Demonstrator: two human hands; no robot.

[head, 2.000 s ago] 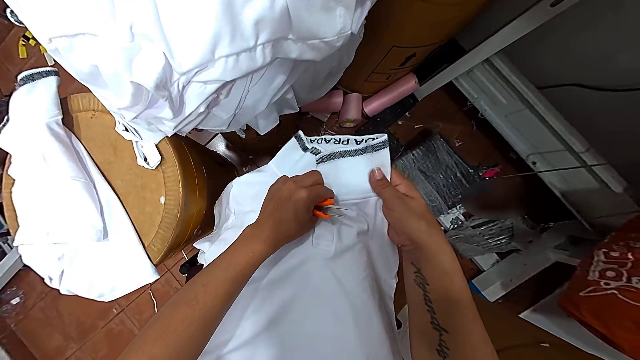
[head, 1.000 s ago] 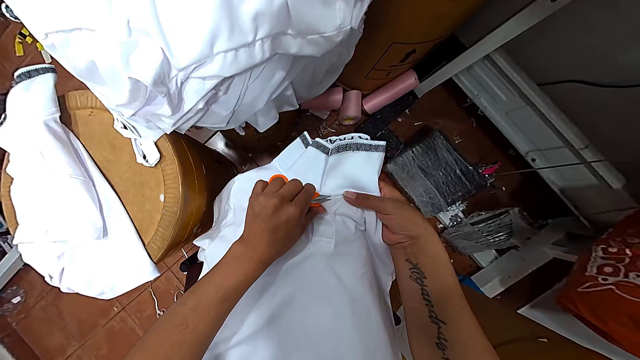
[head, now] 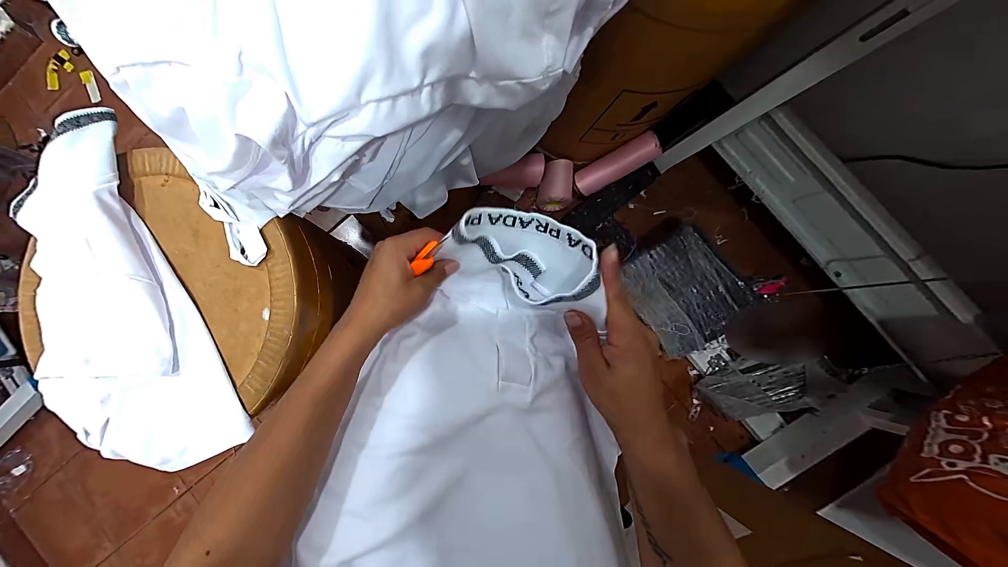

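Note:
A white polo shirt (head: 472, 441) lies spread in front of me, its placket facing up. Its ribbed collar (head: 551, 228), edged in black and white with lettering on the band, stands up in an open loop. My left hand (head: 405, 279) is at the collar's left side and holds small orange-handled scissors or snips (head: 424, 258); fingers and cloth mostly hide the blades. At the collar's right side, my right hand (head: 618, 339) grips the fabric between thumb and fingers.
White garments (head: 354, 94) are heaped at the top. Another white shirt (head: 118, 299) drapes over a round brown drum (head: 209, 268) on the left. Pink thread cones (head: 618, 163) lie beyond the collar. Plastic-wrapped bundles (head: 685, 287) and a white metal frame (head: 843, 55) stand right; orange printed fabric (head: 953, 457) is lower right.
The collar, flatter before, now stands in an open loop. My left hand with the orange tool has moved from the placket area to the collar's left edge.

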